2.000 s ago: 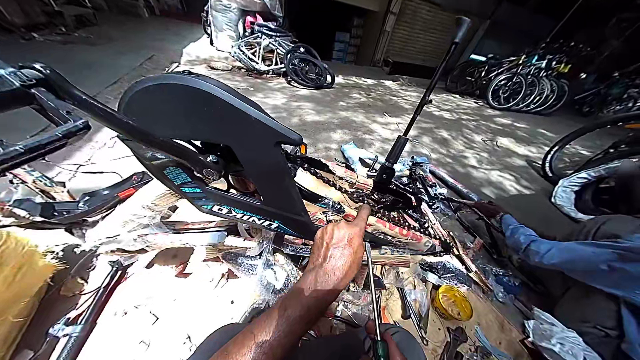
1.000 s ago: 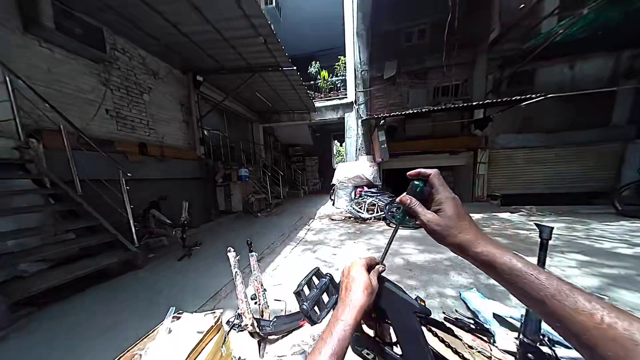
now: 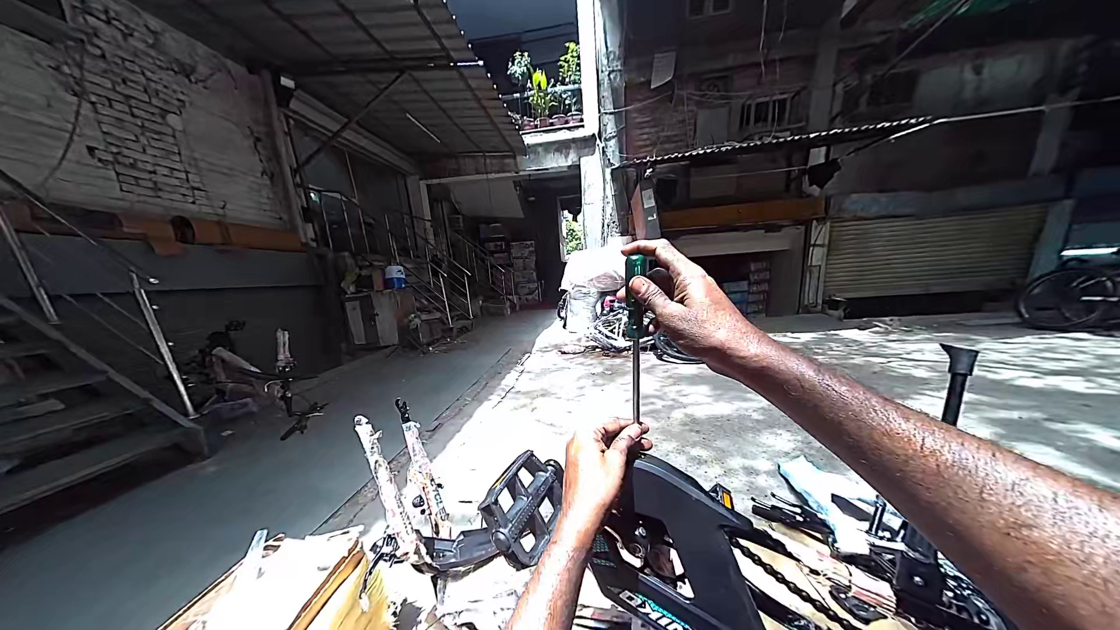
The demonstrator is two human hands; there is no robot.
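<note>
A screwdriver with a green handle (image 3: 636, 302) stands almost upright, tip down, over a bicycle's black plastic chain guard (image 3: 691, 499). My right hand (image 3: 687, 297) grips its handle. The fingers of my left hand (image 3: 604, 464) pinch the lower end of the shaft, by the guard's upper edge; the tip is hidden there. A black bicycle pedal (image 3: 522, 507) on its crank lies left of my left wrist. Right of the guard runs the chain (image 3: 783, 573).
Plastic-wrapped fork legs (image 3: 389, 481) rise at lower left, behind a cardboard box (image 3: 302, 582). A black kickstand (image 3: 955, 385) points up at right. Metal-railed stairs (image 3: 96, 376) stand at left; more bicycles (image 3: 1072, 293) are at far right.
The view has swung up and left from the parts on the ground. Since one second ago, the screwdriver has gone from tilted to nearly upright. The person seen at the right earlier is out of view.
</note>
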